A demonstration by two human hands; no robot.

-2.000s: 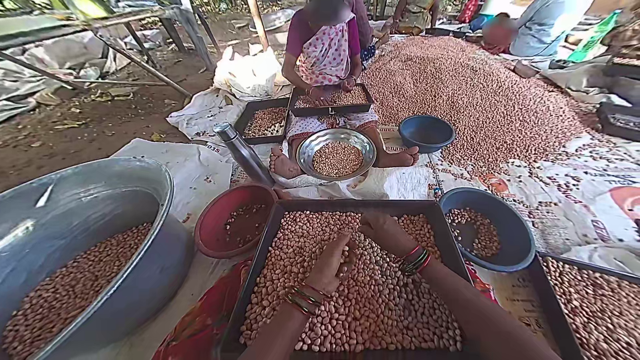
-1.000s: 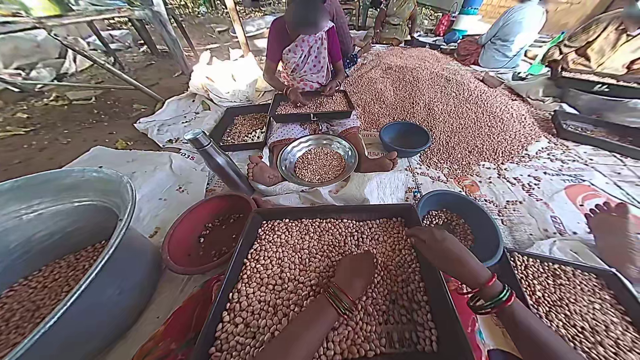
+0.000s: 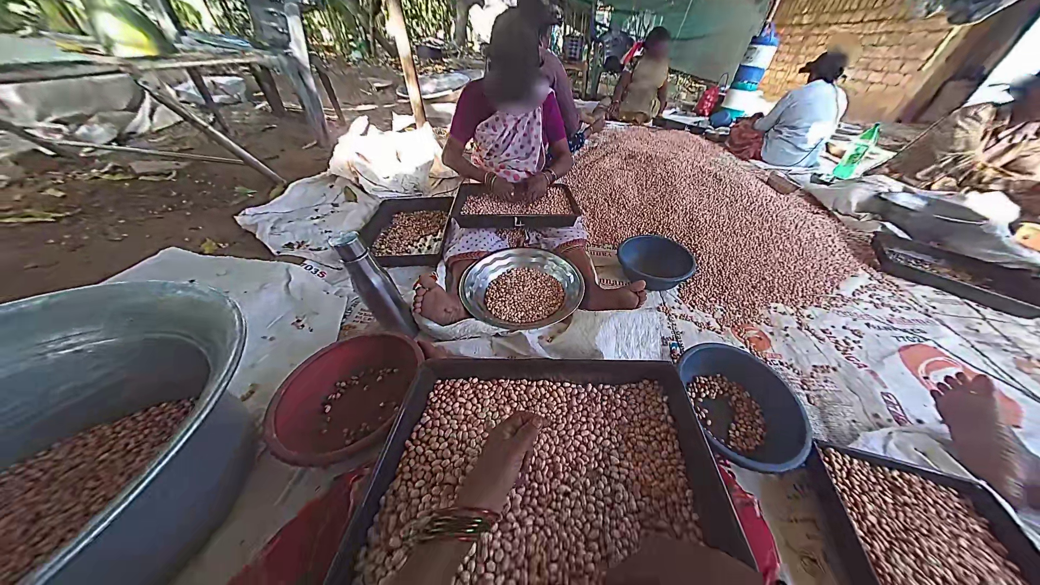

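Observation:
Brown nuts or seeds (image 3: 585,455) fill a black rectangular tray (image 3: 552,370) in front of me. My left hand (image 3: 505,455), with bangles at the wrist, rests on them left of the tray's middle; its fingertips point away from me, and whether they pinch anything is hidden. A dark, blurred shape at the bottom edge, over the tray's near right part, may be my right hand (image 3: 682,561); its fingers do not show. A red bowl (image 3: 296,406) holding a few nuts is left of the tray. A blue bowl (image 3: 784,439) with more nuts stands at its right.
A large metal tub (image 3: 227,357) is at left, a steel flask (image 3: 374,284) beyond the red bowl. Opposite, a person sorts at a tray (image 3: 520,219) behind a steel basin (image 3: 577,284). A nut heap (image 3: 699,211) lies behind; another filled tray (image 3: 918,479) is at right.
My right hand, over the tray two seconds ago and by its right rim one second ago, has left that rim. My left hand remains among the nuts. The view has tilted up somewhat.

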